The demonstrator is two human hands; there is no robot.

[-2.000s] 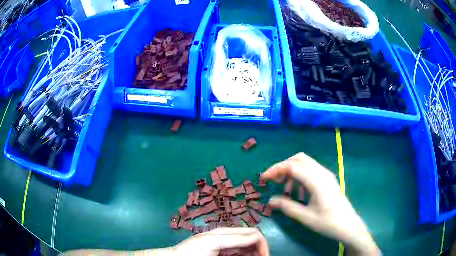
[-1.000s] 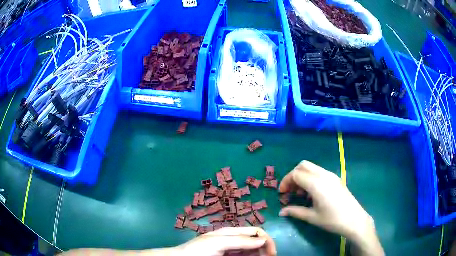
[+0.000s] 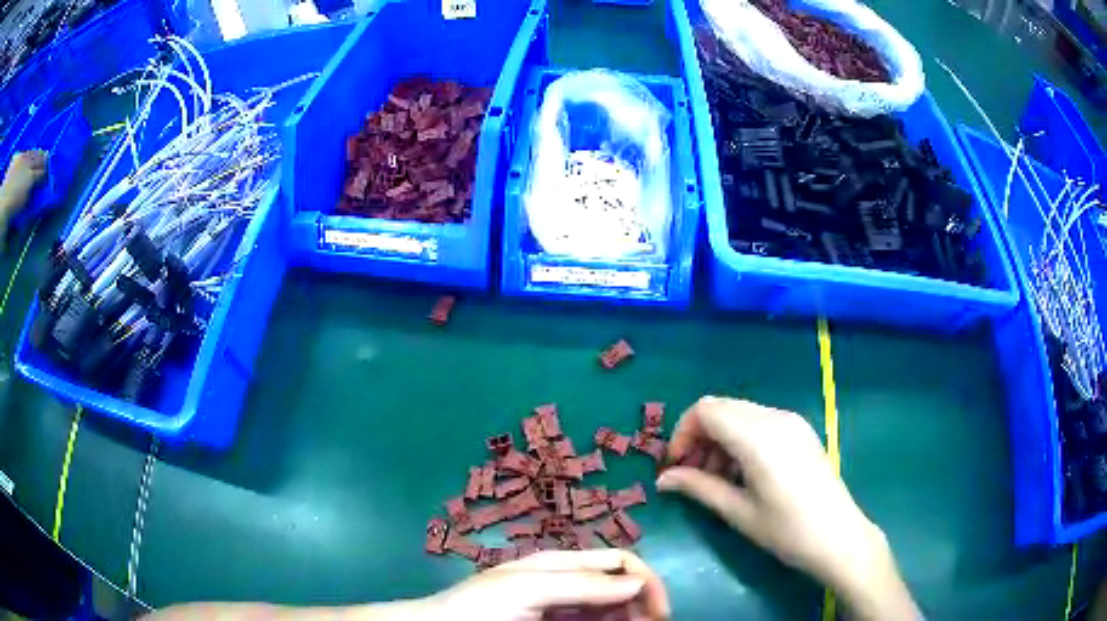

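Observation:
Small red-brown connector parts [image 3: 546,491] lie in a loose pile on the green bench. One part [image 3: 617,353] lies apart above the pile, another [image 3: 442,309] near the red-brown parts bin. My right hand [image 3: 759,479] is at the pile's right edge, its thumb and index fingertips close together against a red-brown part [image 3: 651,446]; its curled fingers hide most of what is inside. My left hand [image 3: 565,588] is cupped at the bottom edge, below the pile, with red-brown parts partly showing under its fingers.
Behind the pile stand the red-brown parts bin [image 3: 395,257], narrow bin [image 3: 597,296] with white parts, and large blue bin [image 3: 850,297] with black housings and a bag. Cable bins stand at far left [image 3: 219,376] and far right [image 3: 1038,449]. Another person's hand [image 3: 22,176] shows at left.
My right hand has moved slightly left, to the parts at the pile's right edge. My left hand has barely moved. Another person's hand has appeared at the far left.

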